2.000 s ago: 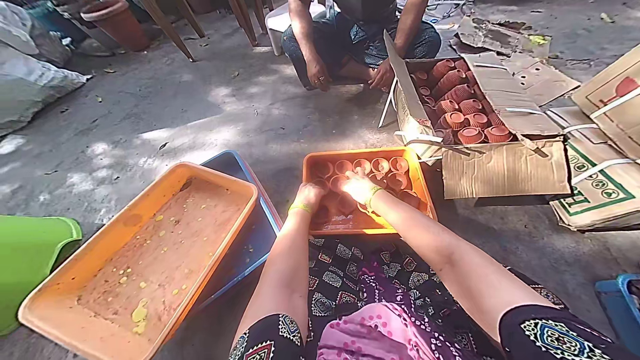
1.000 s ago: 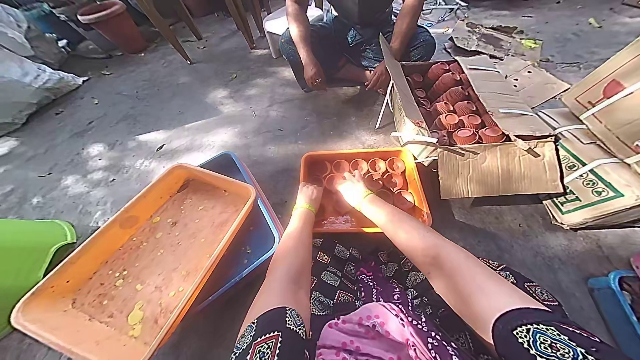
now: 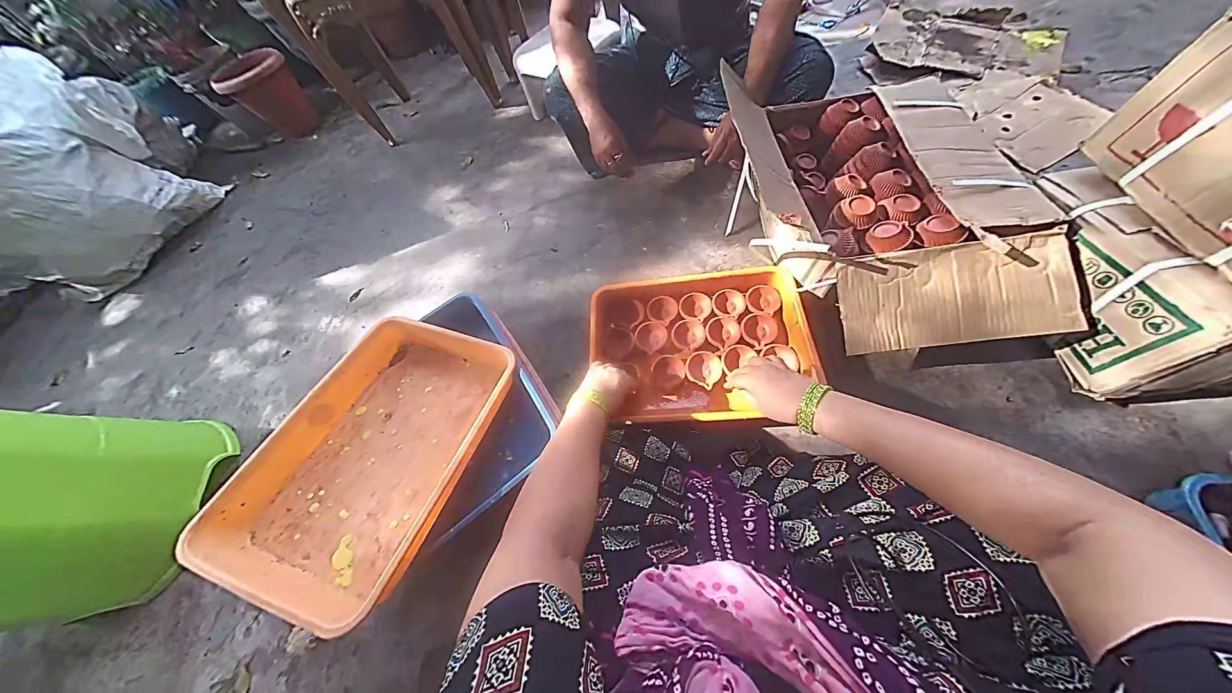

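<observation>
An orange plastic tray (image 3: 602, 318) rests in front of my lap with rows of small clay diyas (image 3: 723, 332) standing in it. My left hand (image 3: 610, 383) is at the tray's near left corner, its fingers over the inside; whether they grip the wall or a diya is hidden. Toward the near right of the tray, my right hand (image 3: 770, 385) reaches over the front row with curled fingers, touching or close to a diya; its hold cannot be made out. Behind the tray to the right, an open cardboard box (image 3: 962, 294) holds stacked ribbed clay cups (image 3: 887, 183).
To the left, an orange tray (image 3: 356, 462) with yellow spots overlaps a blue tray (image 3: 481, 462). A green plastic tub (image 3: 96, 510) stands at the left edge. A person (image 3: 683, 77) sits cross-legged beyond the trays. Strapped cartons (image 3: 1145, 289) lie at the right.
My hands have moved apart and nearer to me, from inside the tray to its near side. More diyas show in even rows. The seated person's hands stay low.
</observation>
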